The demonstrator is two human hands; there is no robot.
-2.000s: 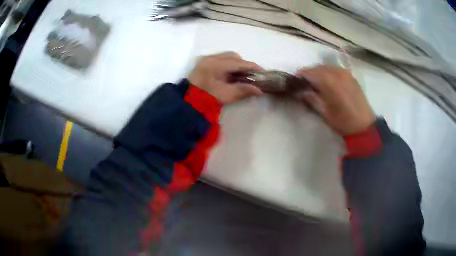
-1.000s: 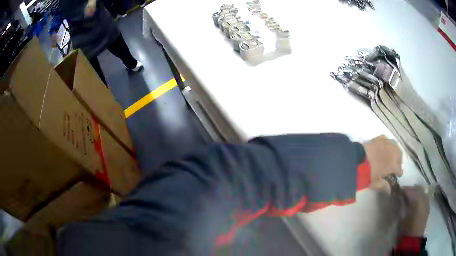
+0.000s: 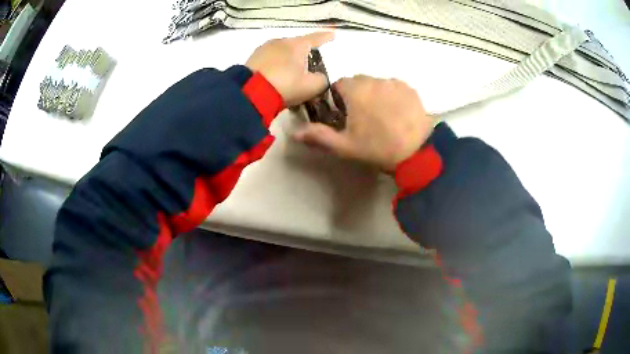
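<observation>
A folded strap bundle [image 3: 327,110], dark on its visible side with a light metal edge, is between my two hands above the white table. My left hand [image 3: 289,68] holds its upper left part, index finger stretched out. My right hand [image 3: 381,119] grips it from the right, thumb below. A pale ribbed webbing strap [image 3: 528,70] runs from behind my right wrist up to the right, over the long straps. Its link to the bundle is hidden by my right hand.
A pile of long beige straps [image 3: 387,19] lies along the table's far side, metal hooks [image 3: 197,17] at its left end. Finished bundles with white bands [image 3: 77,79] lie at the left. The table's near edge [image 3: 290,247] runs below my forearms.
The view has swung back from the boxes and walkway to the table. Both hands now show centrally, closer together on the bundle. The pale strap stretching to the right has come into view.
</observation>
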